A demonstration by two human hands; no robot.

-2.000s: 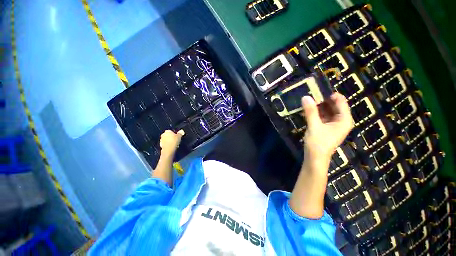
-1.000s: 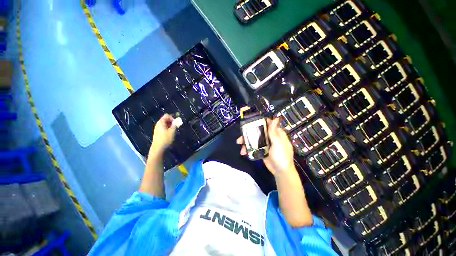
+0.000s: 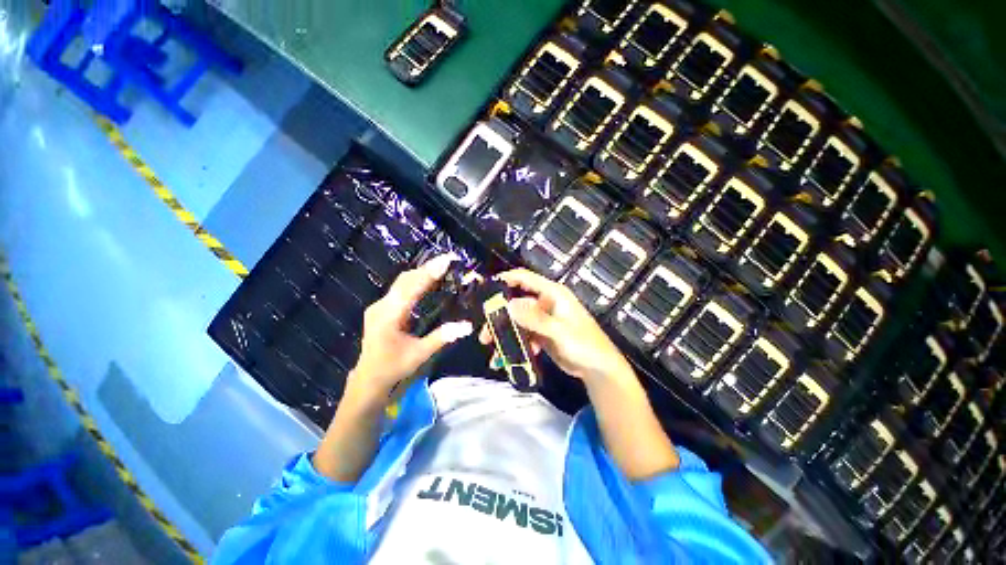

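Observation:
A handheld unit (image 3: 511, 341), dark with a gold frame, is held tilted in front of my chest. My right hand (image 3: 548, 320) grips it by its upper end and side. My left hand (image 3: 406, 328) is just left of it, thumb and fingers apart, not touching the unit. Whether a tiny part sits at my left fingertips cannot be told. The unit tray (image 3: 523, 194) on the bench at right holds rows of similar units, with a bare pocket beside a silver-framed unit (image 3: 475, 163). The parts tray (image 3: 320, 289) lies at lower left, partly behind my left hand.
A single unit (image 3: 425, 44) lies alone on the green bench (image 3: 331, 55). A second unit tray with more units (image 3: 886, 464) is at lower right. Blue frames (image 3: 132, 55) stand on the floor at upper left. Yellow-black tape (image 3: 166, 196) crosses the blue floor.
My left hand has moved from over the parts tray to beside the unit. My right hand has turned the unit so it shows narrower. The view has shifted, so the bench appears further left.

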